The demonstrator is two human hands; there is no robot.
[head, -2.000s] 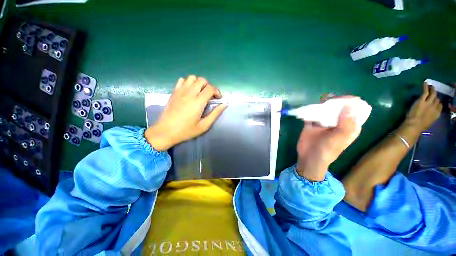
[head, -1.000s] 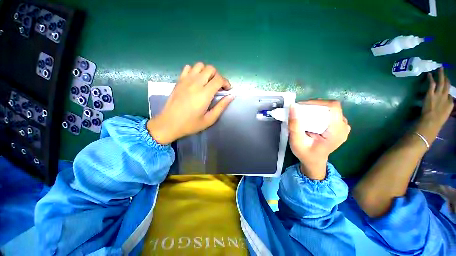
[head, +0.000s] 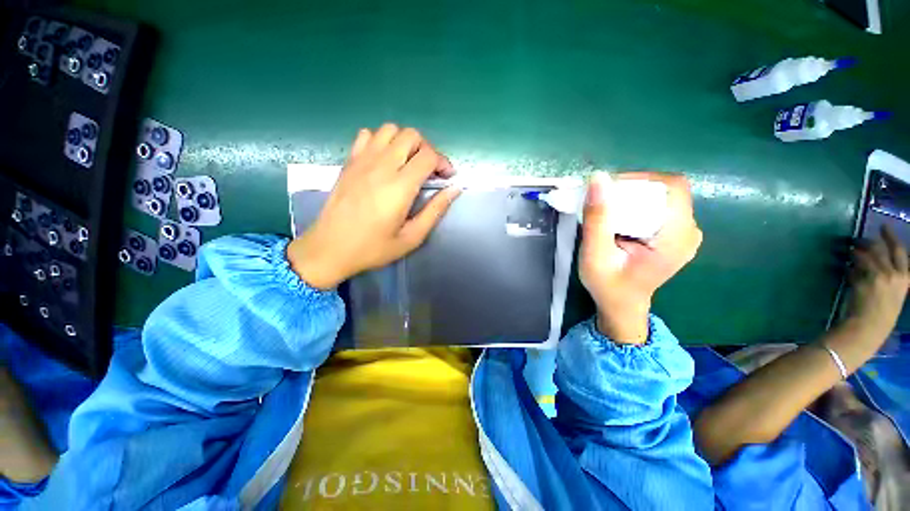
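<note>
A dark grey back panel (head: 469, 274) under clear film lies flat in front of me, with a white backing sheet (head: 311, 180) showing at its edges. My left hand (head: 377, 215) rests on the panel's left part, thumb and fingers spread near its far edge; whether it pinches the film there is unclear. My right hand (head: 639, 245) holds a white glue bottle (head: 631, 208) sideways. Its blue tip is at the camera spot (head: 529, 215) in the panel's far right corner. Whether the tip touches the panel is unclear.
A black parts tray (head: 95, 185) with many camera lens pieces stands at the left, several loose lens pieces (head: 197, 201) beside it. Two spare glue bottles (head: 823, 120) lie at the far right. Another worker's hand (head: 878, 274) is at a dark panel (head: 890, 198) on the right.
The bottle in my right hand has moved left onto the panel's corner, then slightly away from me. My left hand stays on the panel. The other worker's hand has moved towards the near side.
</note>
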